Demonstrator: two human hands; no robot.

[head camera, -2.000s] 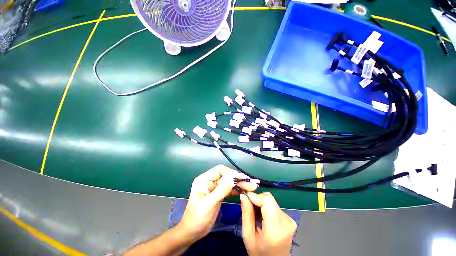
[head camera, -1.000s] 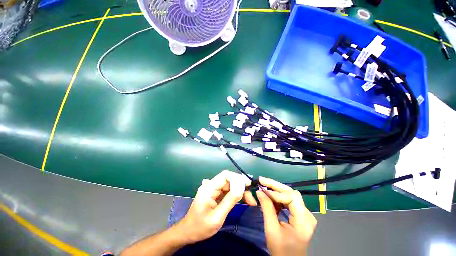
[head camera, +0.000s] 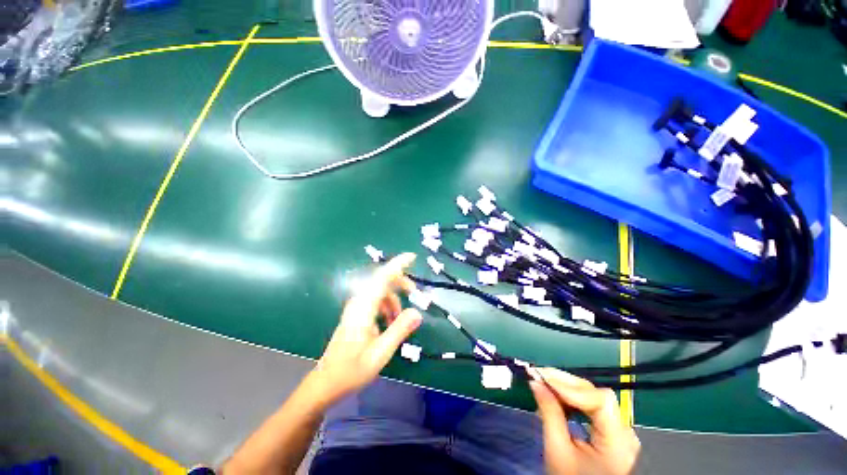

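Observation:
A wire harness (head camera: 687, 320) of black cables curves out of the blue parts bin (head camera: 580, 190) and fans out leftward on the bench. White connectors (head camera: 478, 242) sit at its branch tips. My right hand (head camera: 580, 417) pinches one cable near its branching point, close to the bench's front edge. A white label (head camera: 497, 377) hangs just left of those fingertips. A short branch with a white connector (head camera: 411, 352) points left. My left hand (head camera: 367, 329) is raised with thumb and fingers apart, beside another white connector (head camera: 420, 298); I see no grip on it.
A white and lilac fan (head camera: 409, 37) with a white cord stands at the back. Black connectors (head camera: 671, 115) and white tags lie in the bin. Paper sheets (head camera: 808, 357) lie under and right of the bin. A tape roll (head camera: 718, 63) is behind it. Yellow lines cross the green bench.
My hands have moved apart: the left went up and left, off the cable, and the right moved right, still pinching. The branch tips and label now show. The whole view has shifted.

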